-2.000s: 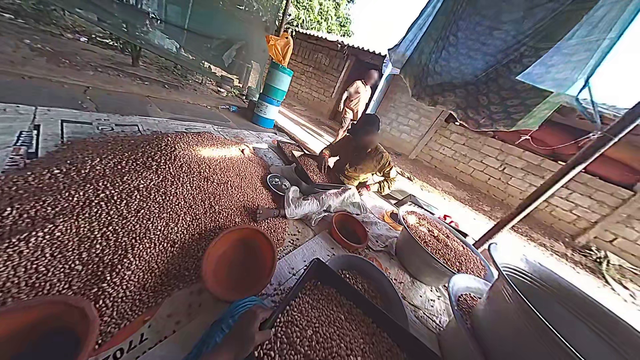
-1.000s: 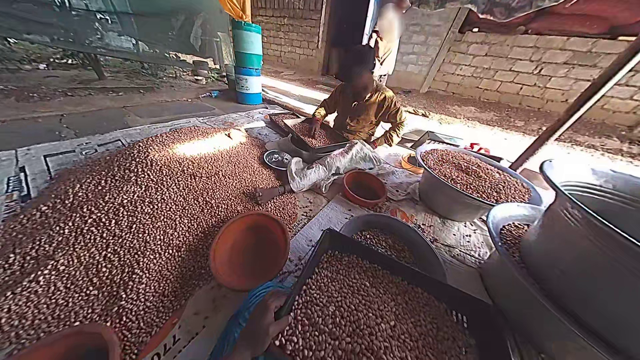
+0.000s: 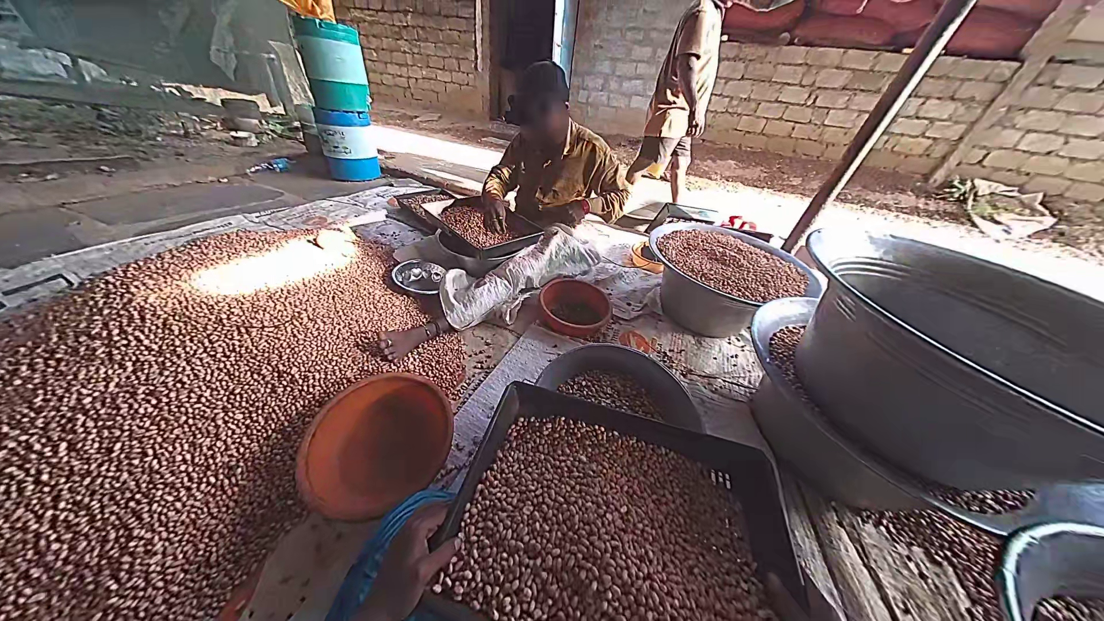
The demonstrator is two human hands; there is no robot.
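My left hand grips the left rim of a black rectangular tray, its thumb over the edge. Small brown nuts or seeds fill the tray. Low at the tray's right side, part of my right hand shows dark against the rim; its fingers are mostly hidden. Just beyond the tray is a grey basin with more of the same inside. An orange bowl lies tilted to the left, against a large heap of nuts or seeds.
Opposite me a person sits with both hands at another black tray; one leg stretches to the heap. Metal basins and a large aluminium pot stand at right, near a slanted pole. Another person stands behind.
The view has levelled and shifted. The standing person at the back has moved to the right, past the doorway. My left hand stays at the tray's left rim.
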